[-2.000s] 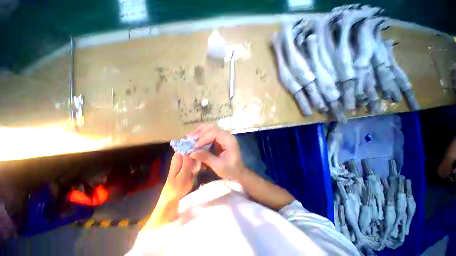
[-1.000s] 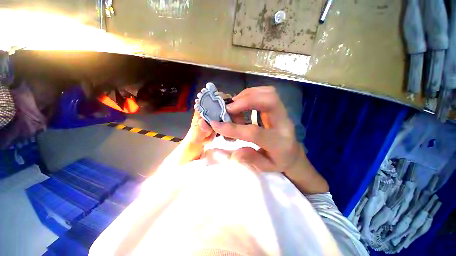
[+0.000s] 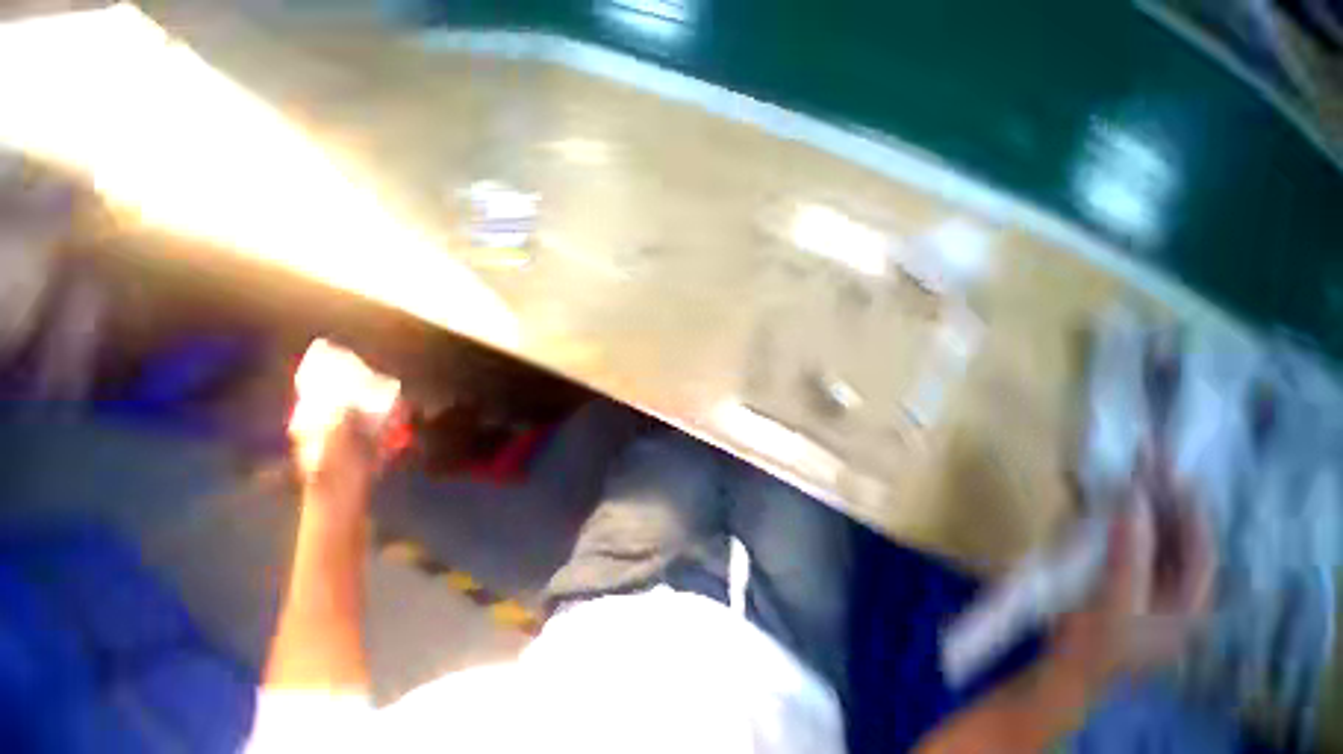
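Observation:
The picture is blurred. My right hand (image 3: pixel 1156 567) is at the bench right, beside the pile of grey-white handle units (image 3: pixel 1252 486). It is closed around a handle unit (image 3: pixel 1031 601), whose narrow tail points down and left past the bench edge. The unit's head end cannot be made out. My left hand (image 3: pixel 342 405) is raised at the left, in front of the bench edge. It is overexposed, and its fingers and anything in them cannot be told.
The tan bench (image 3: pixel 633 265) carries a blurred white bottle (image 3: pixel 954 251), a pale slim tool (image 3: pixel 938 368) and a small white cap (image 3: pixel 841 393). A green surface (image 3: pixel 913 89) lies behind. Blue crates (image 3: pixel 103 633) and yellow-black floor tape (image 3: pixel 457 579) are at lower left.
My hands have parted from the middle, where they held a unit's head together. My right hand has moved right to the pile, my left hand left. The view has shifted.

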